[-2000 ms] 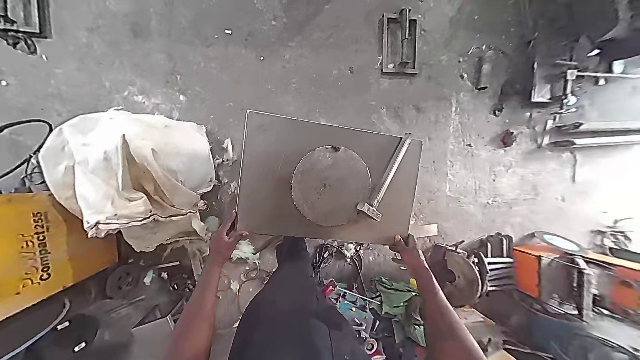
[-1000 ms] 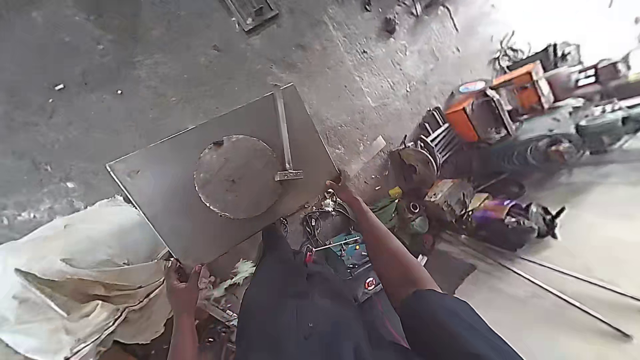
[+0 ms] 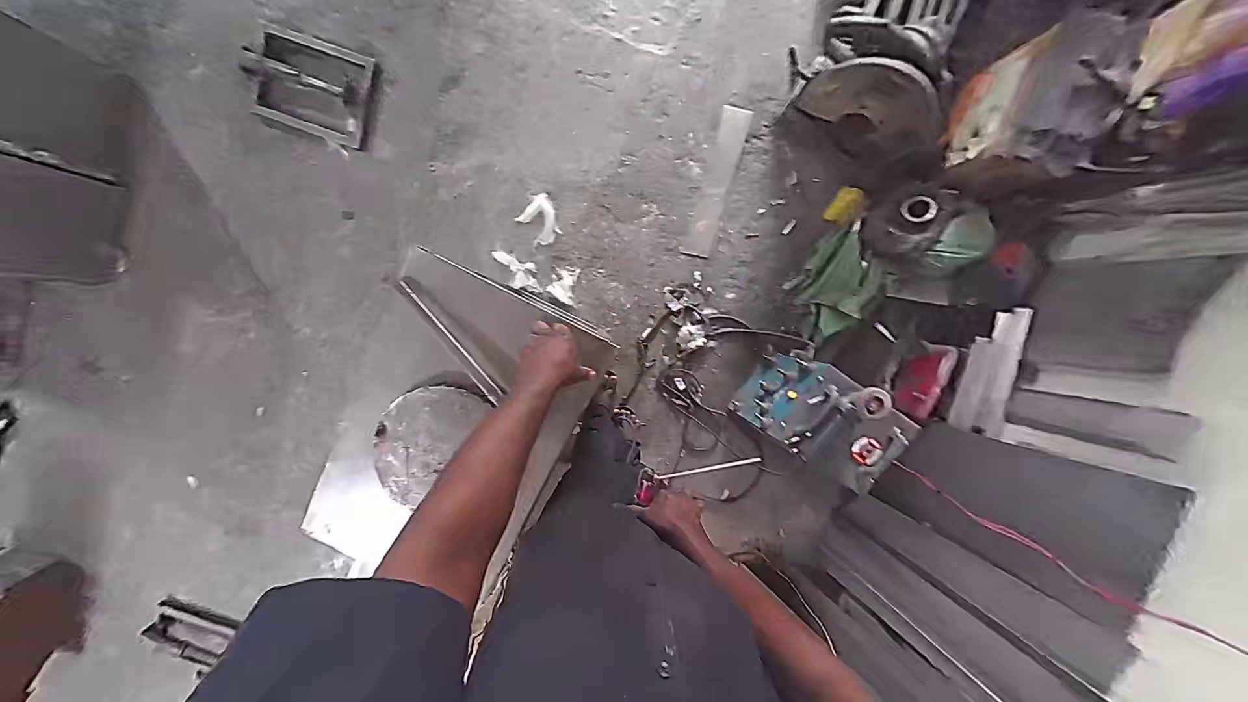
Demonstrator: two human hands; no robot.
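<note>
My left hand [image 3: 553,359] is curled over the upper edge of a thin, grey sheet-metal piece [image 3: 487,304], which leans beside my leg. Left of that forearm a round metal disc [image 3: 427,444] lies over a bright flat plate [image 3: 343,507]; the forearm partly covers it. My right hand [image 3: 675,514] is low, beside my dark clothing, close to a small pink-red item [image 3: 645,487] and a thin pale rod [image 3: 710,468]. Whether it grips either one is not plain. The hammer is not seen.
A teal-topped box with knobs [image 3: 804,414] stands at the right, with cables around it and a red cable [image 3: 1024,541] trailing away. Green cloth [image 3: 838,283], a flat metal strip [image 3: 719,180] and metal lengths [image 3: 936,595] lie farther out. A rectangular metal frame [image 3: 314,88] is at upper left.
Both hands have left the plate with the disc and hammer that they held. My left hand is now on a sheet-metal piece, my right hand low by the pink-red item. The view has turned strongly.
</note>
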